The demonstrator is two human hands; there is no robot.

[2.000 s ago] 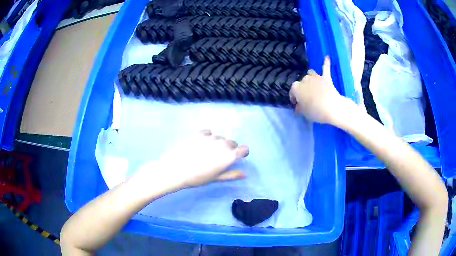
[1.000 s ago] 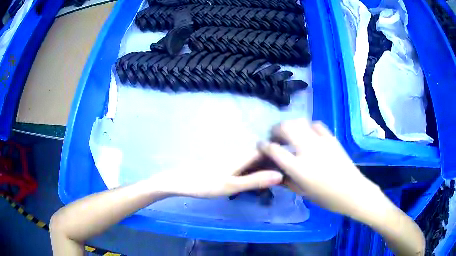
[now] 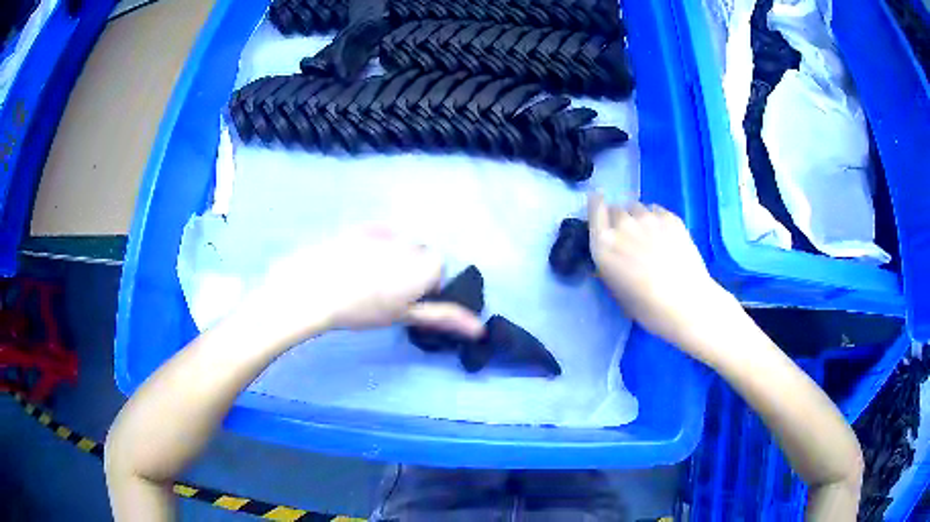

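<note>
My left hand (image 3: 393, 291) is blurred and grips a black moulded part (image 3: 465, 291) low over the white liner (image 3: 306, 199). Another black part (image 3: 520, 349) lies at its right, its pointed end toward the lower right. My right hand (image 3: 642, 245) is at the right side of the blue tote (image 3: 408, 433), with a black part (image 3: 570, 248) at its fingertips; whether it grips this part is hidden. Nested rows of black parts (image 3: 408, 117) lie across the far half of the tote. The front row's right end is fanned out.
A neighbouring blue tote (image 3: 806, 280) at the right holds black parts under crumpled white liner. A tan panel (image 3: 112, 133) stands at the left. A red stool (image 3: 36, 336) is on the floor beside yellow-black tape. More blue totes sit at the lower right.
My hands were together over the near right liner and are now apart, the left further left and the right higher. The front row's right end has come loose since the earliest frame. The view has shifted slightly.
</note>
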